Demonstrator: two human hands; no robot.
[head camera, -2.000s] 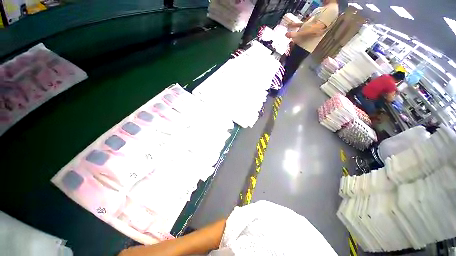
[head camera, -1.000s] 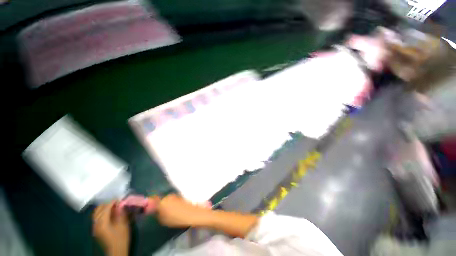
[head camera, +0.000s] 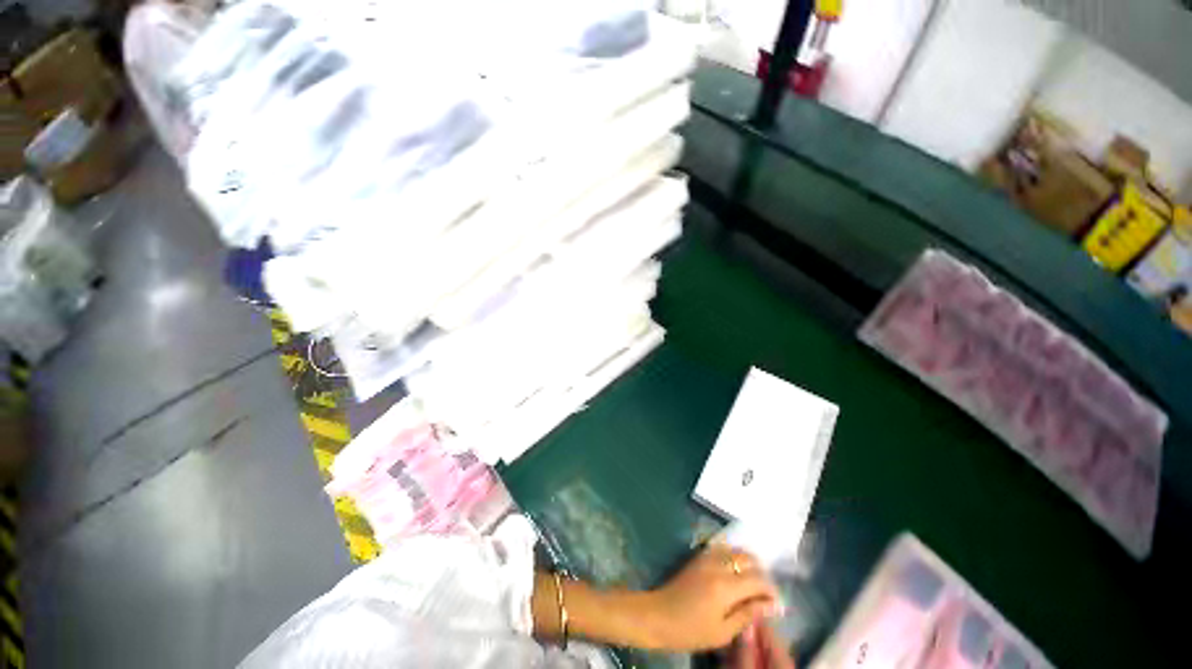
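Note:
My left hand (head camera: 712, 601), bare with a ring and a bracelet, is at the bottom centre, fingers curled. Fingers of my right hand (head camera: 761, 646) meet it from below, mostly cut off by the bottom edge. Whatever lies between the hands is hidden. A limp, milky protective bag (head camera: 774, 542) shows just beyond the left fingers; whether it is gripped is unclear. The white stack of empty bags (head camera: 765, 444) lies on the green mat beyond it. A packing tray of bagged watches (head camera: 909, 612) is at the lower right, cut off by the edge.
A tall pile of white trays (head camera: 523, 248) stands at the bench end. Pink pieces in clear film (head camera: 418, 477) are low beside the bench edge. A separate pink-filled tray (head camera: 1033, 386) lies at the far right. An aisle with yellow-black tape is left; a person's pale sleeve shows top left.
The view has swung left, from the tray rows to the tall tray pile. One second ago my hands held a pink smartwatch beside the bag stack; now they are together and no watch shows clearly.

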